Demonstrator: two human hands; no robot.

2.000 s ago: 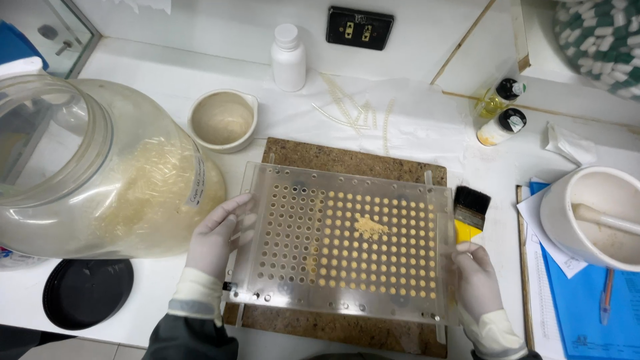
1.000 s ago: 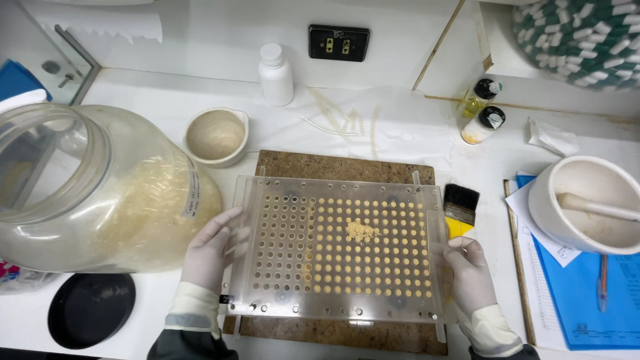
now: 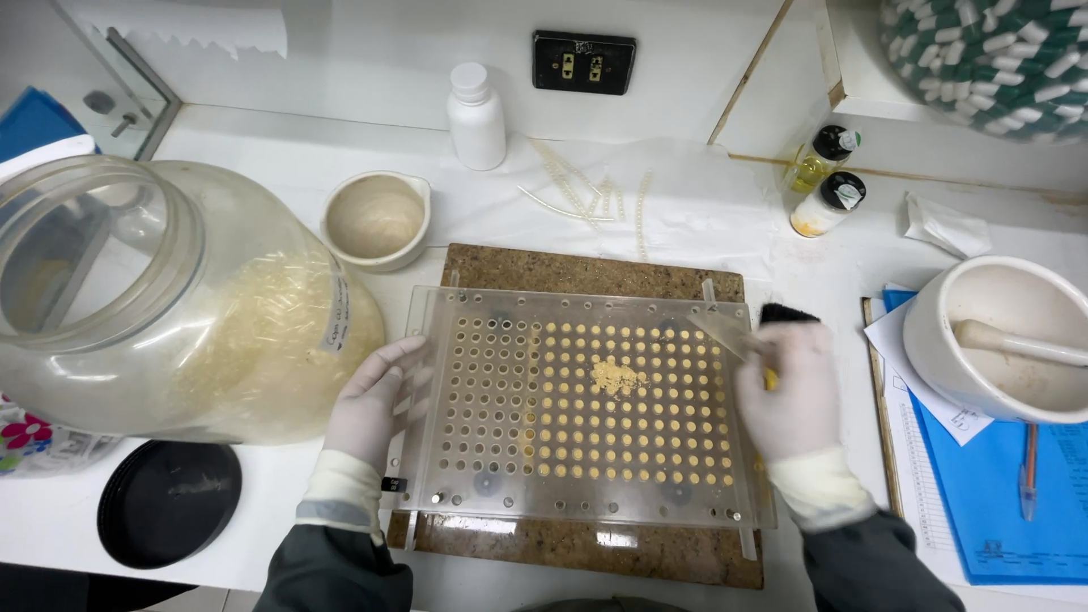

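Observation:
A clear plastic capsule-filling plate (image 3: 586, 508) lies over a speckled stone slab (image 3: 586, 265). Yellowish powder fills its centre and right holes, with a small powder heap (image 3: 618, 376) on top; holes at the left look unfilled. My gloved left hand (image 3: 374, 404) grips the plate's left edge. My gloved right hand (image 3: 790, 391), blurred, holds a flat scraper or spatula (image 3: 721, 334) over the plate's upper right corner. Just behind that hand a brush with black bristles (image 3: 786, 314) and a yellow part is mostly hidden.
A large clear jar of empty capsules (image 3: 272, 340) lies at left, above a black lid (image 3: 170, 503). Behind the slab are a small mortar (image 3: 376, 219), a white bottle (image 3: 477, 123) and two black-capped bottles (image 3: 829, 204). At right, a mortar with pestle (image 3: 994, 340) stands by a blue folder (image 3: 994, 501).
My right hand has left the plate's right edge, moved up and now holds the scraper or spatula. My left hand stays at the left edge.

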